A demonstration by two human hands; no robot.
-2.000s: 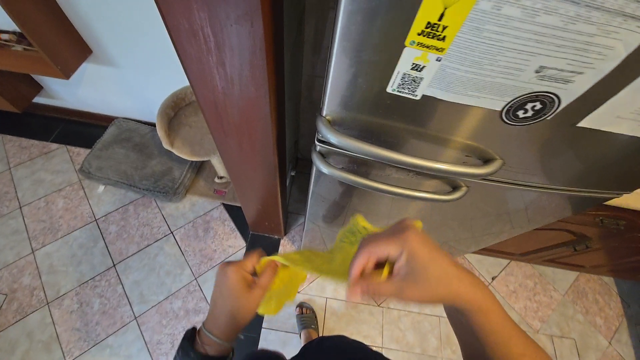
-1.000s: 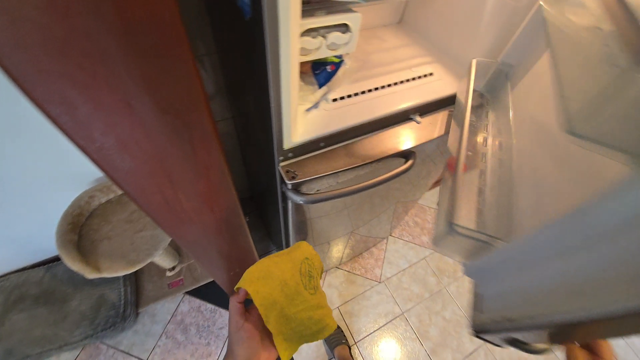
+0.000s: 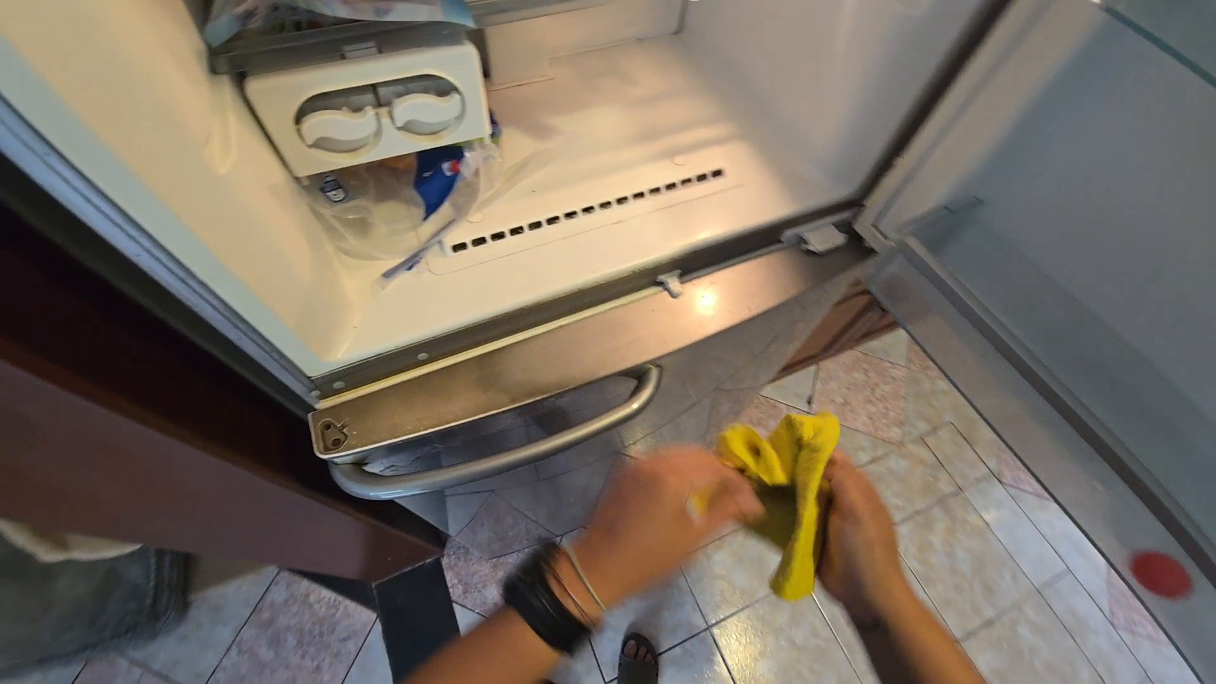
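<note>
A crumpled yellow cloth hangs between my hands, low and right of centre, in front of an open refrigerator. My left hand, blurred and with dark bands at the wrist, pinches the cloth's left side. My right hand grips its right side. Behind them is the refrigerator's inside floor, with a row of dark vent slots. Below that floor runs a metal ledge, above the curved handle of the shut lower door.
The open refrigerator door fills the right side. A white box with two wavy knobs sits above a clear plastic bag at the upper left. A dark red wooden panel stands left; a sandalled foot is on the tiles.
The refrigerator door was closed two seconds ago and stands open now. My right hand has left the door for the cloth, which only my left hand held one second ago. The view has moved closer.
</note>
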